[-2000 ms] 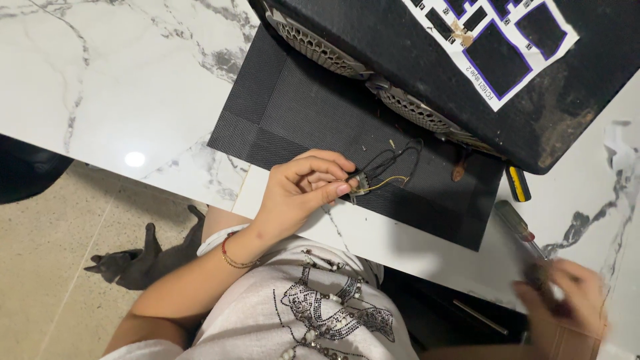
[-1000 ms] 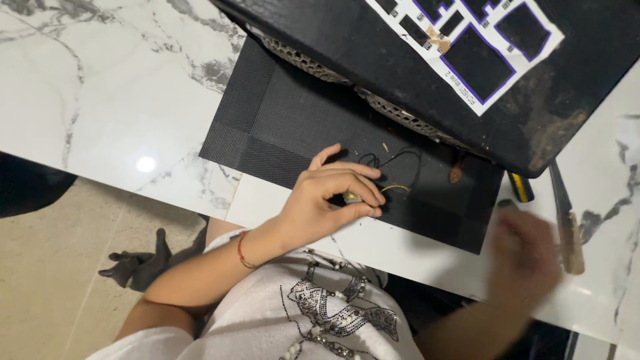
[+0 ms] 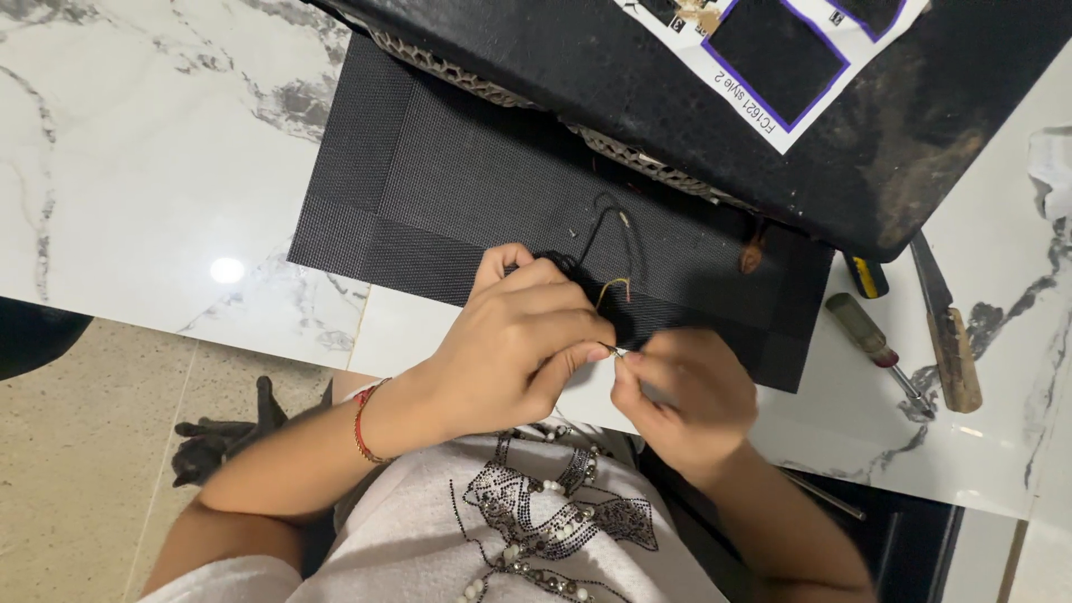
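My left hand (image 3: 536,335) holds a bundle of thin wires over the front edge of a black woven placemat (image 3: 352,218). A black wire (image 3: 601,219) loops out beyond its fingers, and a short yellow wire (image 3: 614,283) sticks up beside them. Thumb and forefinger of my right hand (image 3: 682,398) pinch the end of a thin dark wire (image 3: 617,350) that comes from the left fingertips. The two hands nearly touch. Whatever else lies inside the left palm is hidden.
A large black speaker-like box (image 3: 904,109) with mesh grilles stands at the back. To the right lie a screwdriver (image 3: 871,339), a knife (image 3: 946,335) and a yellow-black handle (image 3: 867,276). A brown piece (image 3: 751,254) rests on the placemat. A grey cat (image 3: 218,444) is on the floor.
My right hand has come in from the right side to meet the left at the wires. The knife, in my right hand's area earlier, now lies on the table right of the screwdriver.
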